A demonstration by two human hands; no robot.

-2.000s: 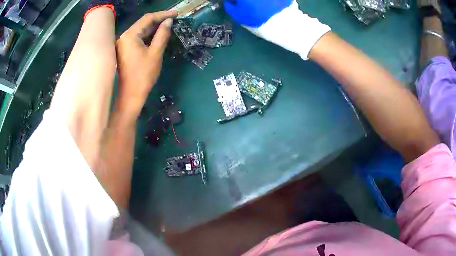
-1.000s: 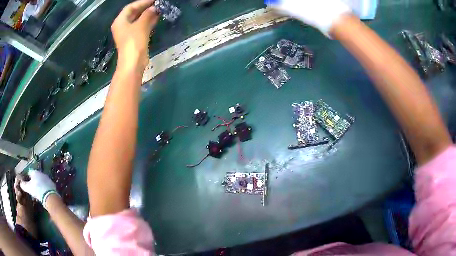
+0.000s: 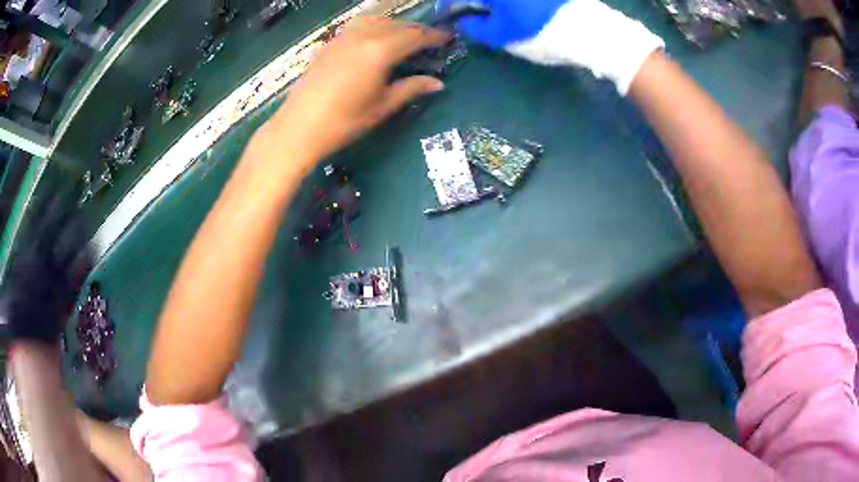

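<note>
My bare left hand [image 3: 363, 83] reaches over the back of the bench with fingers apart, beside dark circuit boards [image 3: 443, 58] that it partly covers. Whether it touches them is unclear. My right hand [image 3: 509, 26], in a blue and white glove, is cut off by the top edge, near a dark narrow piece [image 3: 463, 13]; its grip is hidden. A pale circuit board [image 3: 450, 168] and a green circuit board [image 3: 499, 156] lie together at mid-bench. Another circuit board [image 3: 363, 289] with an upright edge strip lies nearer me. Black wired parts [image 3: 330, 209] lie right of my left forearm.
A pale worn rail [image 3: 179, 155] curves along the left, with boards [image 3: 122, 146] on the green surface beyond. A dark-gloved hand [image 3: 47, 268] is at far left near a red-flecked pile [image 3: 95, 334]. More boards [image 3: 702, 19] lie at top right beside a person's purple sleeve [image 3: 829, 179].
My left hand has come back from beyond the rail to the bench boards, and the board it held no longer shows in it. The pale blue sheet near my right hand is out of view.
</note>
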